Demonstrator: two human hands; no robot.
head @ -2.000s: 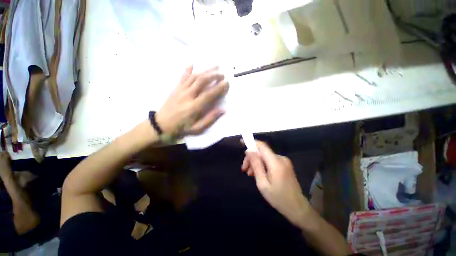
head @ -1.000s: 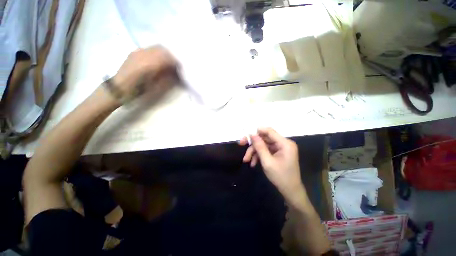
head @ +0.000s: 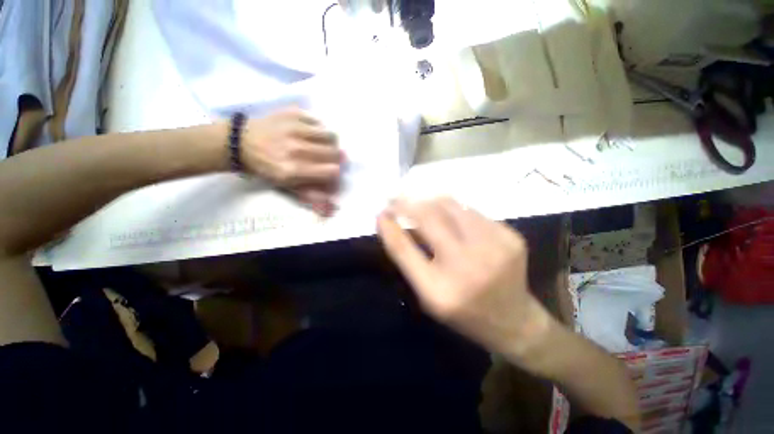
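Observation:
A white panel [head: 361, 110] lies on the machine table below the sewing head, its pale blue part reaching to the upper left. Bright light washes out its edges. My left hand [head: 293, 157] is on the panel's left side with fingers bent and blurred; whether it grips the fabric cannot be told. My right hand [head: 462, 258] is at the table's front edge, thumb and forefinger pinched on a narrow white strip [head: 404, 222], mostly hidden by the fingers. The dark presser foot parts [head: 417, 25] are above the panel's right side.
Cream strips [head: 543, 72] lie right of the needle, with thread ends [head: 547, 176] before them. Scissors [head: 726, 140] lie at the right. Layered panels [head: 64, 59] lie at the left. Below the table are a supply box [head: 670, 288], a red-and-white carton [head: 666, 381] and a red bag [head: 743, 263].
My left hand has lifted off and come down again further right and lower on the panel. My right hand has risen to the table edge, still pinching the strip. The camera view has shifted.

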